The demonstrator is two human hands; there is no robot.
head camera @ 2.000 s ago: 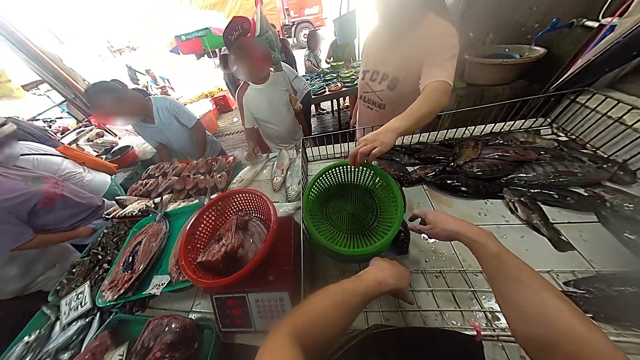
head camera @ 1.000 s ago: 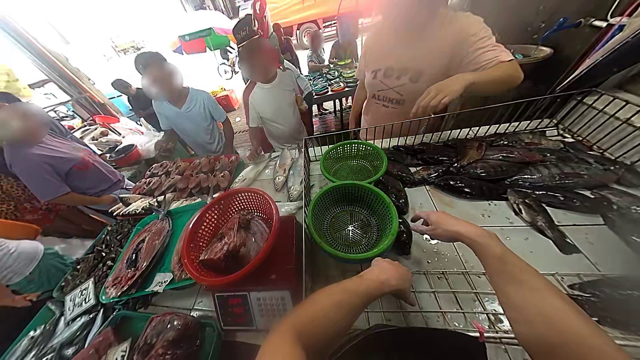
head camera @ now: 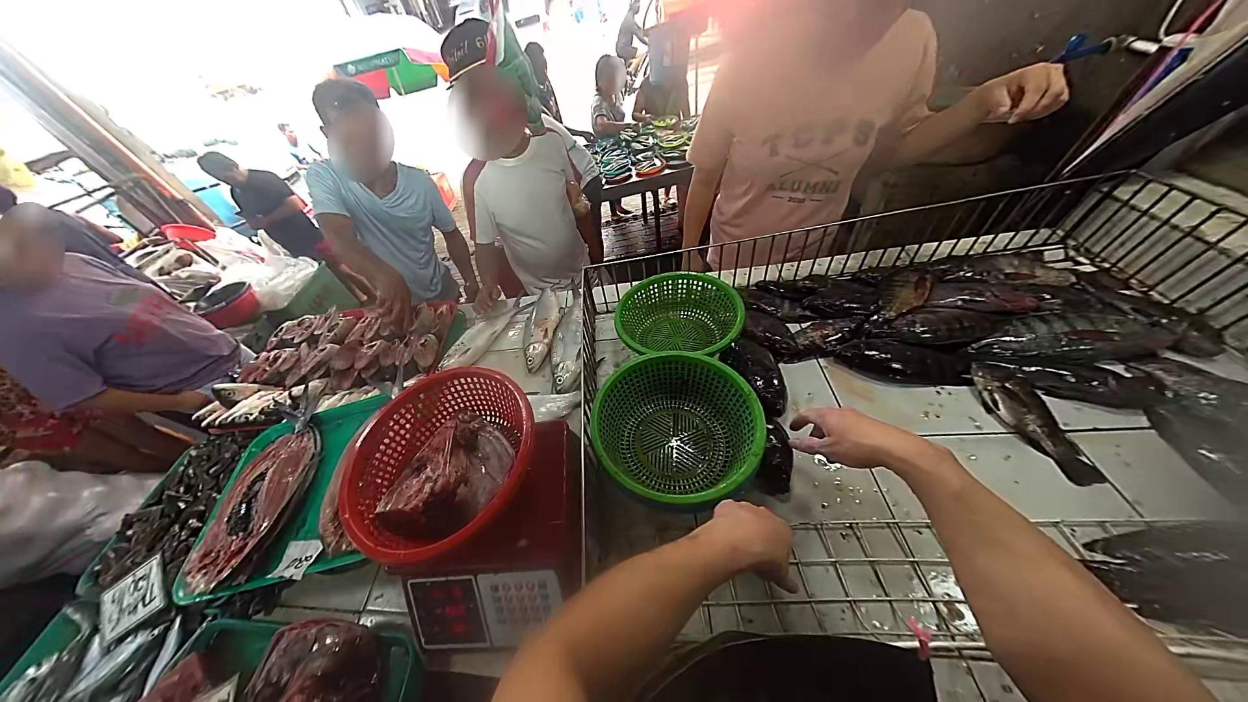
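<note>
My left hand (head camera: pixel 756 541) hangs over the front wire edge, fingers curled down, just below the nearer green plastic basket (head camera: pixel 679 366); whether it grips anything cannot be told. My right hand (head camera: pixel 840 437) is above the white tiles beside a dark fish (head camera: pixel 775 458), fingers partly extended, with nothing visible in it. The nearer basket is empty and stands against a second green basket (head camera: pixel 680 278) behind it. To the left, a red plastic basket (head camera: pixel 526 429) holds a large chunk of fish meat (head camera: pixel 453 478) on a red digital scale (head camera: pixel 531 600).
A wire fence (head camera: pixel 829 239) rings the tiled counter, where many dark fish (head camera: pixel 907 361) lie at the right. Green trays (head camera: pixel 331 463) of cut fish stand at the left. A person in a pink shirt (head camera: pixel 795 146) and several others stand beyond the counter.
The person in pink has let go of the nearer green basket and moved the hand away to the right. The second basket behind shows since the middle frame. My hands have hardly moved.
</note>
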